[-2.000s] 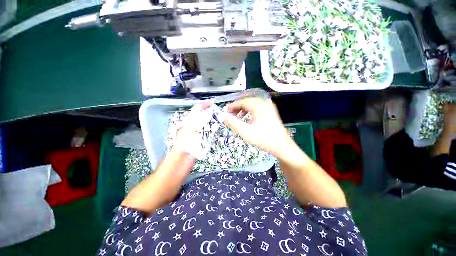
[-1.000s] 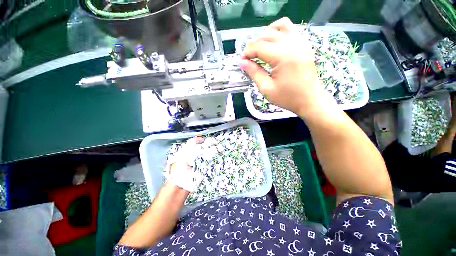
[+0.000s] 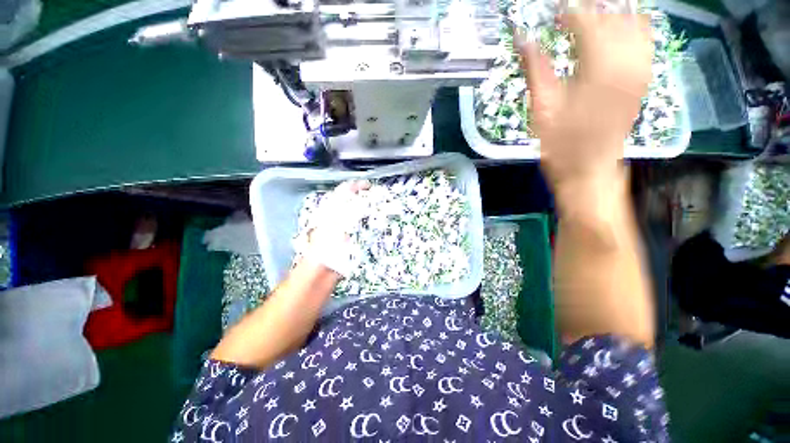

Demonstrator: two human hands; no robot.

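Observation:
My left hand [image 3: 338, 227], in a white glove or finger covers, lies over the left part of the lap bin [image 3: 275, 212], a translucent tub heaped with tiny white, grey and green parts [image 3: 416, 234]. Its fingers blend with the parts, so what it holds cannot be made out. My right hand [image 3: 589, 91] is bare and motion-blurred, over the supply bin [image 3: 611, 149] heaped with white and green pieces. Its thumb and fingers are spread apart and no piece shows in it. The silver machine head [image 3: 355, 39] is left of my right hand.
The white machine base [image 3: 281, 121] stands on the green bench [image 3: 113, 130]. A small clear tray [image 3: 715, 82] lies right of the supply bin. A green crate [image 3: 541, 285] is under the lap bin. A red crate [image 3: 165, 285] is at lower left. Another person's dark sleeve [image 3: 728, 285] is at right.
My right hand moved from above the lap bin to the machine head's right end, then right over the supply bin, its fingers now spread. My left hand stays over the lap bin.

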